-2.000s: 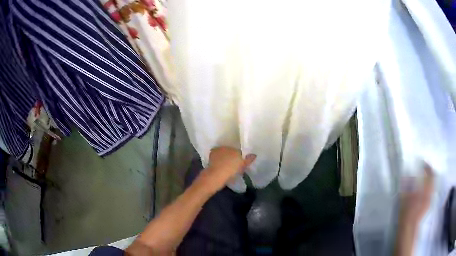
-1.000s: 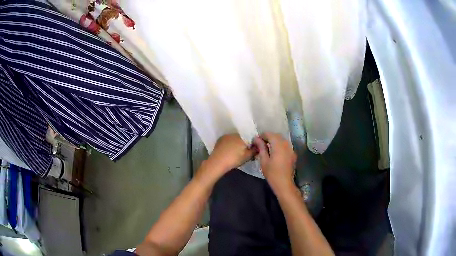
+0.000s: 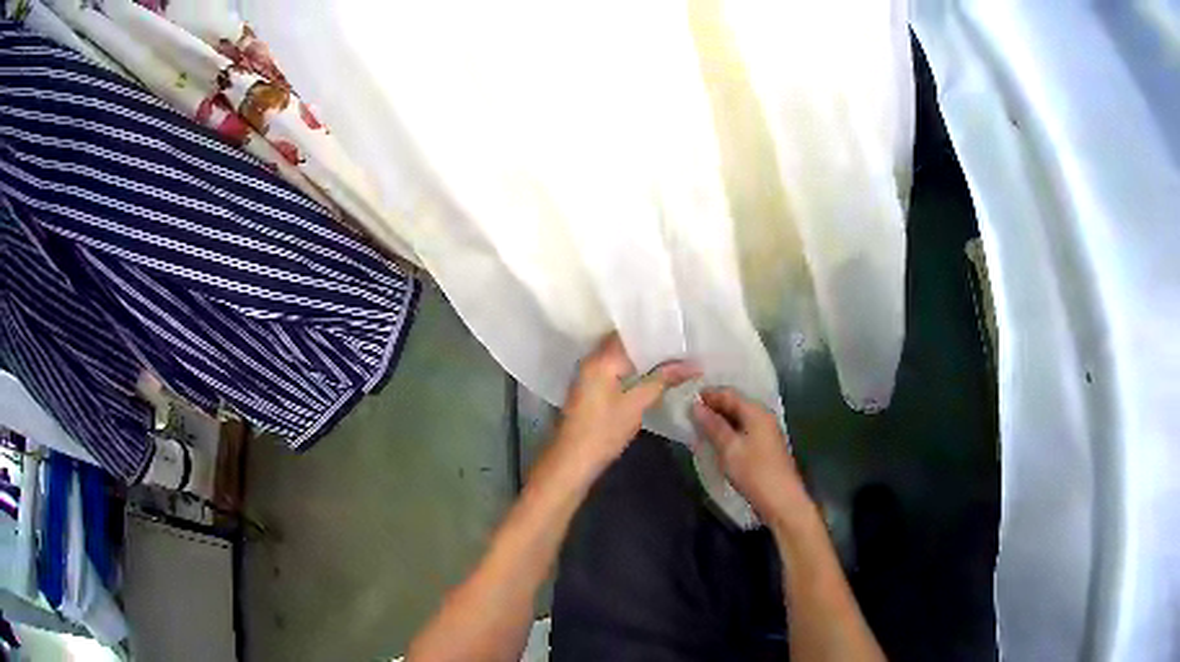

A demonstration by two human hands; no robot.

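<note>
A long white sheer garment (image 3: 518, 168) hangs in front of me, with cream-yellow cloth showing between its folds. Its lower edge is wavy. My left hand (image 3: 619, 398) holds the hem, with cloth between thumb and fingers. My right hand (image 3: 748, 446) is just to the right and lower, its thumb and fingertips pinching the hem edge. A flap of the hem hangs down below and between the hands. Another fold of the garment hangs free to the right of my right hand.
Navy striped garments (image 3: 207, 233) and a floral garment (image 3: 246, 97) hang at left. A bluish-white covered pressing table (image 3: 1061, 336) stands along the right. Grey-green floor (image 3: 375, 517) shows at lower left. Blue and white cloths (image 3: 65, 530) are at far lower left.
My right hand came from the table at right to the hem beside my left hand. Since then the hands have moved slightly apart along the hem, my right hand lower.
</note>
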